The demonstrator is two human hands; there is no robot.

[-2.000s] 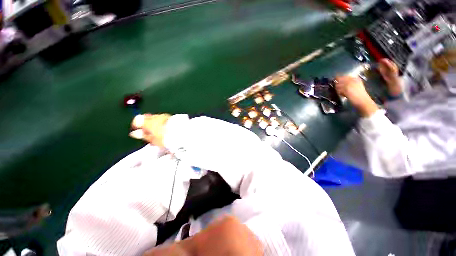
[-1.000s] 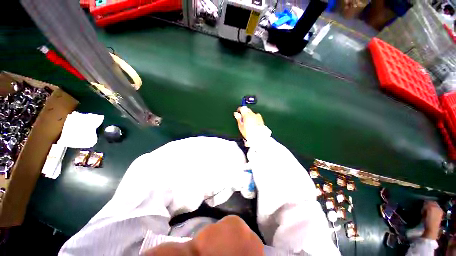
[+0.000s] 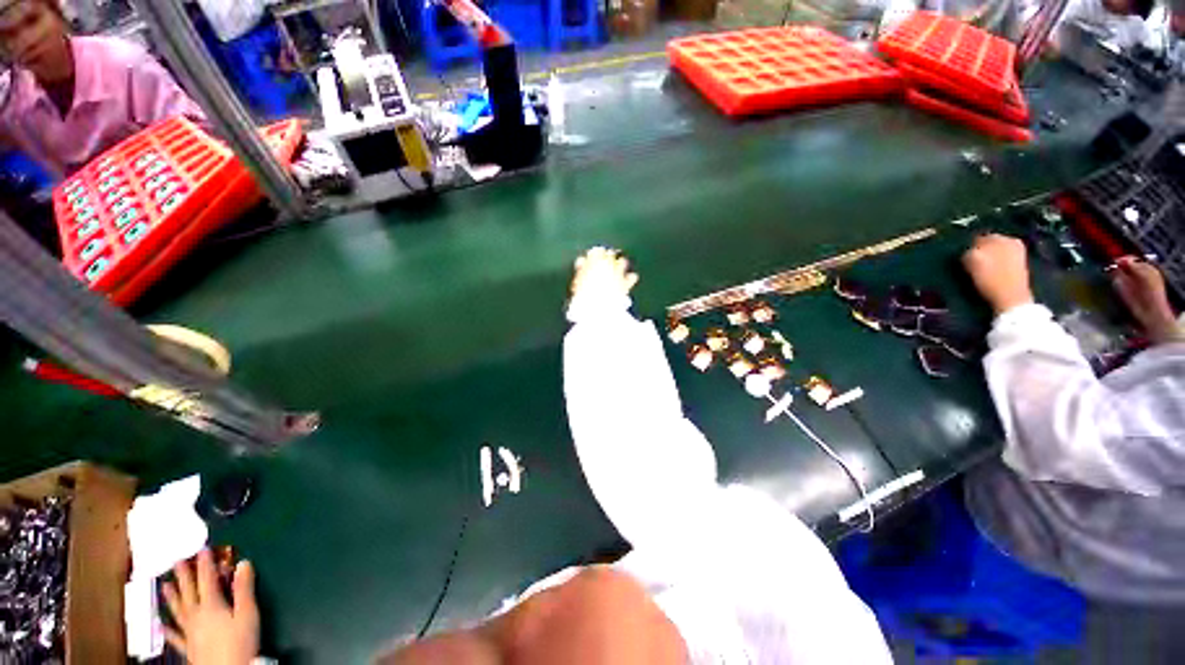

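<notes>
My right hand (image 3: 602, 277) is stretched forward over the green belt, its fingers somewhat apart; nothing shows in it. My left hand (image 3: 211, 611) is at the lower left with its fingers spread. A small orange-brown piece (image 3: 226, 561) shows at its fingers, partly hidden; it looks like a flex circuit module. White wipes (image 3: 166, 530) lie beside that hand. Short white strips (image 3: 500, 476) lie on the green bench between my hands. Flex circuit modules (image 3: 752, 342), orange and white, lie grouped to the right.
An open cardboard box (image 3: 101, 559) of metallic parts and a round black disc (image 3: 233, 494) are at left. A metal post (image 3: 143, 357) crosses the left side. Red trays (image 3: 780, 68) lie across the belt. A neighbour's hands (image 3: 998, 270) and dark pieces (image 3: 903, 309) are at right.
The view has shifted. My left hand has come into view at the lower left. The small dark piece seen at my right fingertips no longer shows, and those fingers are more spread.
</notes>
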